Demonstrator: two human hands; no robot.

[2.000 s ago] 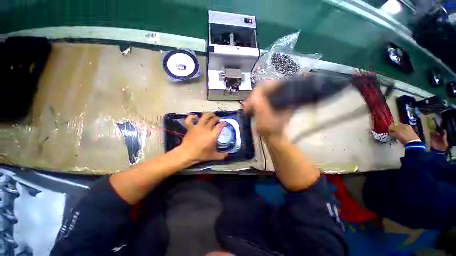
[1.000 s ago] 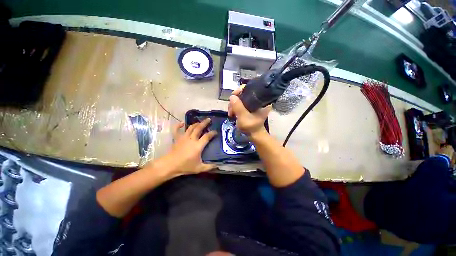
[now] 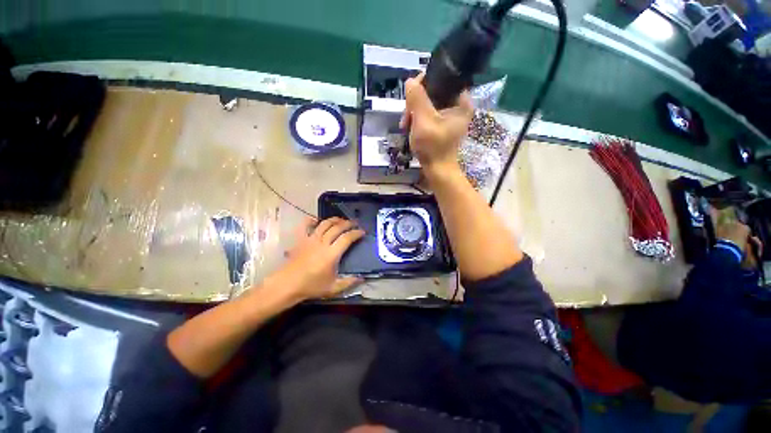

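The black speaker housing [image 3: 359,261] lies on the bench in front of me. A square silver speaker driver [image 3: 405,236] sits magnet up at its right end. My left hand [image 3: 319,257] rests on the housing's left part, fingers spread over its edge. My right hand [image 3: 438,125] is closed around the black electric screwdriver [image 3: 461,57], raised over the front of the screw feeder [image 3: 377,127]. The screwdriver's tip is by the feeder's front; whether it holds a screw cannot be told. A thin lead wire [image 3: 281,193] trails left from the housing.
Another driver [image 3: 318,128] lies cone up left of the feeder. The bag of screws [image 3: 488,139] is right of it. A red wire bundle [image 3: 634,194], a dark housing stack [image 3: 49,139] and a dark strip [image 3: 230,244] lie on the bench. Another person's hand [image 3: 729,228] is at right.
My right hand has lifted the screwdriver off the driver and moved it up to the feeder, leaving the driver uncovered. My left hand stays on the housing's left side.
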